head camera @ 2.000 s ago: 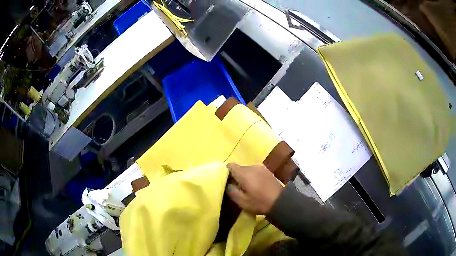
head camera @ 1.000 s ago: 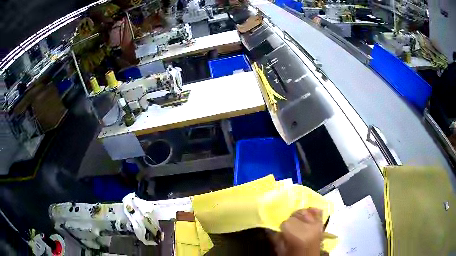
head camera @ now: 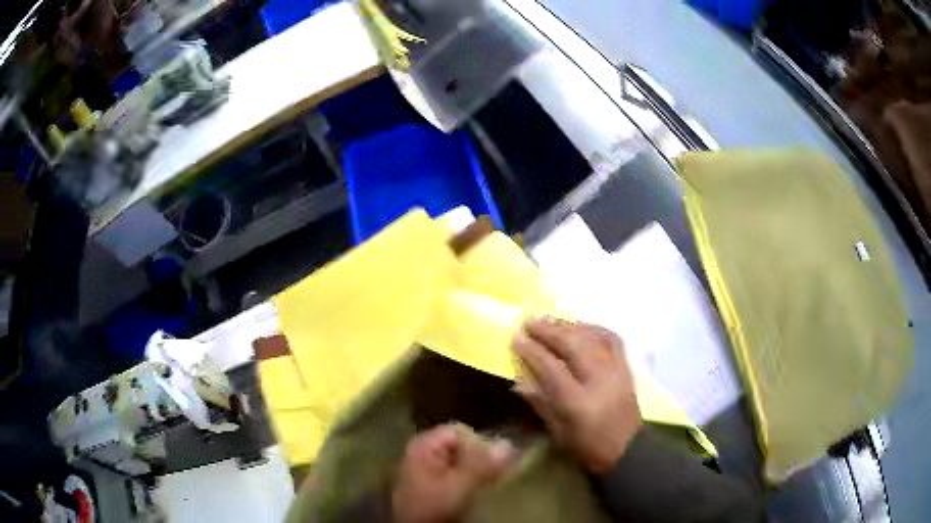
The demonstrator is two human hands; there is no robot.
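A large bag body [head camera: 373, 419], tan outside with a dark brown part, lies over the yellow pieces in front of me. My right hand [head camera: 582, 388] holds the yellow edge beside the brown part. My left hand [head camera: 439, 475], blurred at the bottom, is closed on the tan fabric. More yellow pieces [head camera: 357, 296] with brown tabs lie under and beyond it. A stack of tan pieces [head camera: 806, 306] with yellow edges and a small white label lies at the right.
White sheets [head camera: 669, 306] lie between the work and the stack. A blue bin [head camera: 419, 179] stands beyond. A sewing machine [head camera: 112, 419] with white cloth is at the left. The conveyor belt [head camera: 653, 61] runs along the right. Yellow strips [head camera: 388, 36] lie on a metal tray.
The view has swung up and back down. The bag body now shows its tan side and brown part where yellow covered the front before. My left hand has come into view.
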